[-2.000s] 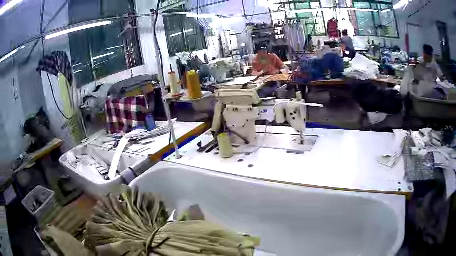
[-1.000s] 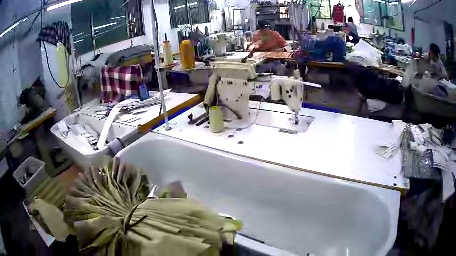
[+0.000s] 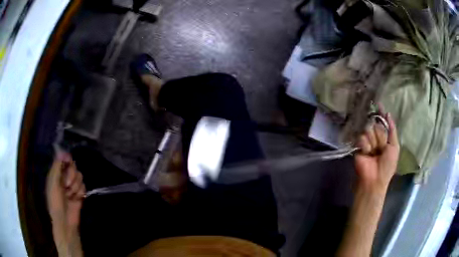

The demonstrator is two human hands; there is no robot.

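Observation:
My left hand [image 3: 65, 183] is at the left, fingers closed on one end of a thin pale strip [image 3: 307, 156]. My right hand [image 3: 375, 148] is at the right, closed on the other end; a small pale loop shows at its fingers. The strip stretches across above my lap, blurred. A white, blurred piece [image 3: 206, 150] shows at its middle; whether it is attached cannot be told. A tied bundle of olive-green cloth pieces [image 3: 415, 95] lies at the upper right, beyond my right hand, its dark tie around the gathered middle.
My dark-clothed legs and a foot are below, over a grey floor [image 3: 201, 35]. A white table with a brown edge [image 3: 31, 100] curves along the left. The white tub's rim [image 3: 408, 211] is at the lower right. White flat pieces [image 3: 324, 128] lie beside the bundle.
The view has swung from the sewing table down to my lap and the floor. Both hands now show, holding a strip; neither was visible before. The green bundle now appears at the upper right.

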